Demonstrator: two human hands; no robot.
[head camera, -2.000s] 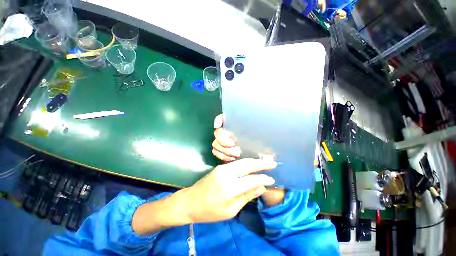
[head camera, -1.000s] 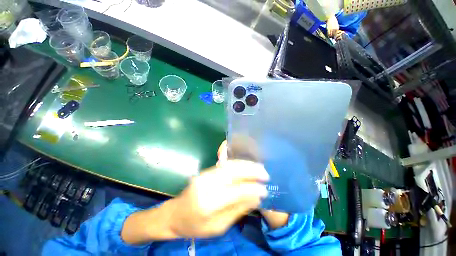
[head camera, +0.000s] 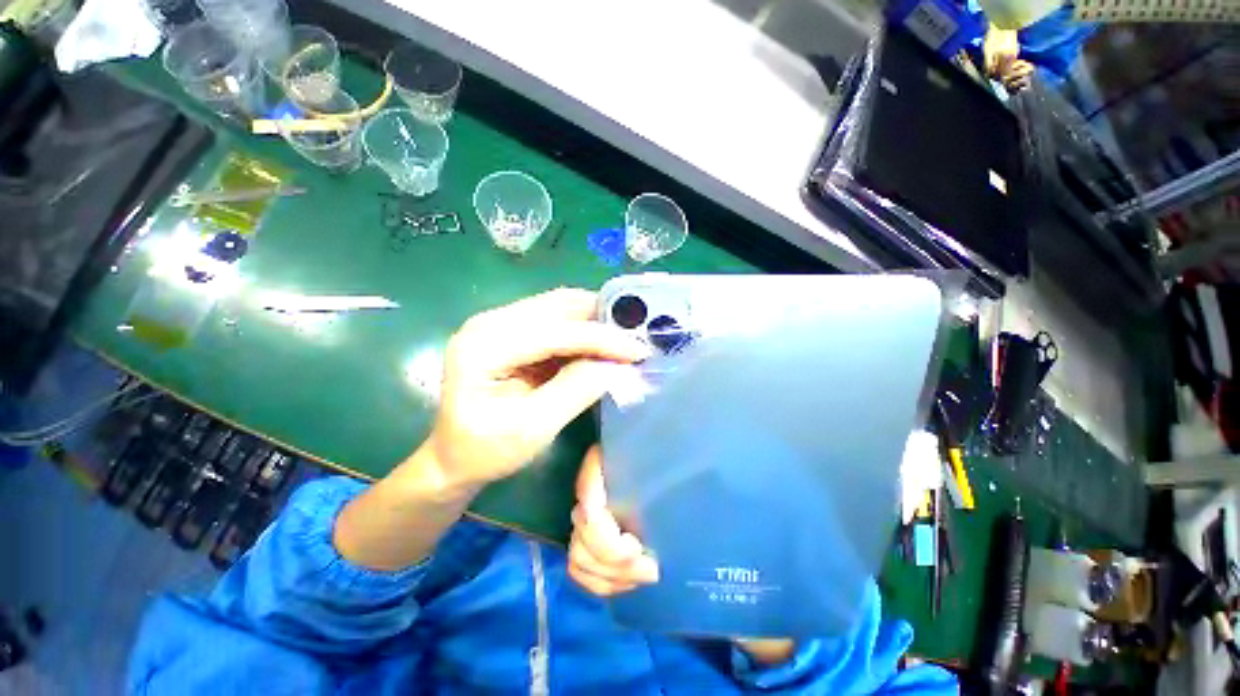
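The tablet (head camera: 782, 449) is held up with its silver-blue back towards me, cameras at the upper left and small lettering low down. Clear film edges show along its sides. My right hand (head camera: 608, 541) is behind the tablet, its fingers wrapped round the left edge; its palm is hidden. My left hand (head camera: 524, 394) is at the tablet's upper left corner, thumb and forefinger pinched together beside the cameras. A small shiny clear film tab (head camera: 630, 386) shows at these fingertips. The fingers cover part of the camera area.
Clear plastic cups (head camera: 514, 212) stand along the back of the green bench (head camera: 326, 388). A white strip (head camera: 326, 303) lies at the left. Wrapped black panels (head camera: 938, 150) lie on the shelf. Black-handled scissors (head camera: 1044, 356) and hand tools are at the right. Another person's hand (head camera: 1006, 63) shows at the top right.
My left hand has moved up from the tablet's lower part to the cameras, uncovering the lettering. The tablet sits lower in the picture. The view has shifted, showing more of the wrapped panels.
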